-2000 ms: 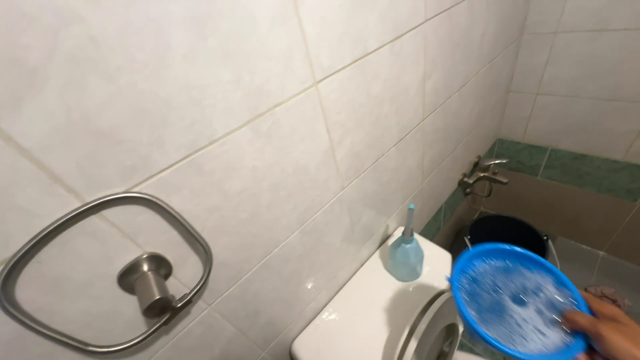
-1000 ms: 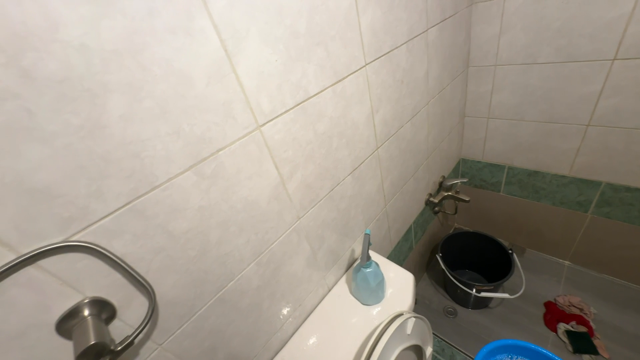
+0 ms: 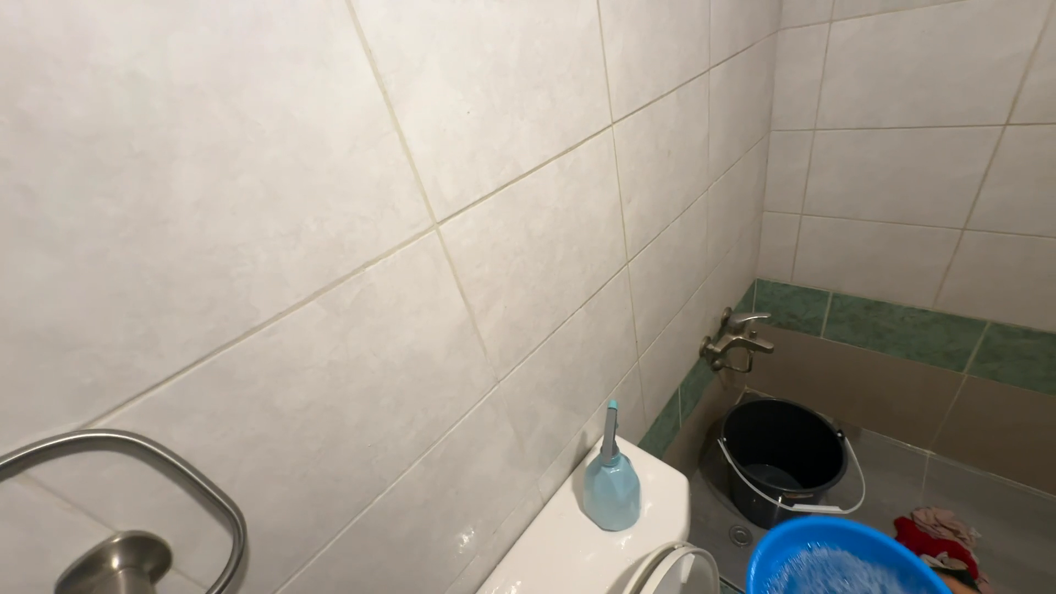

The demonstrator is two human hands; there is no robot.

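Note:
A blue plastic basin (image 3: 858, 532) with foamy water in it shows at the bottom right of the head view, cut off by the lower edge. A small part of my right hand (image 3: 957, 584) appears at the basin's right side; its fingers are mostly out of view, so its grip cannot be made out. My left hand is not in view. Behind the basin, a black bucket (image 3: 784, 450) with a white handle stands on the grey tiled floor. Wet red and pink cloths (image 3: 940, 540) lie on the floor right of the bucket.
A light blue bottle (image 3: 611, 495) stands on the white toilet tank (image 3: 544, 544), with the toilet seat lid (image 3: 681, 573) below. A metal faucet (image 3: 738, 342) juts from the wall above the bucket. At the lower left is a metal towel ring (image 3: 235, 528). A floor drain (image 3: 739, 535) lies near the bucket.
Two seconds ago my right hand held the basin by its rim, in front of the bucket. The basin is now lower in view, and the bucket and cloths show more fully.

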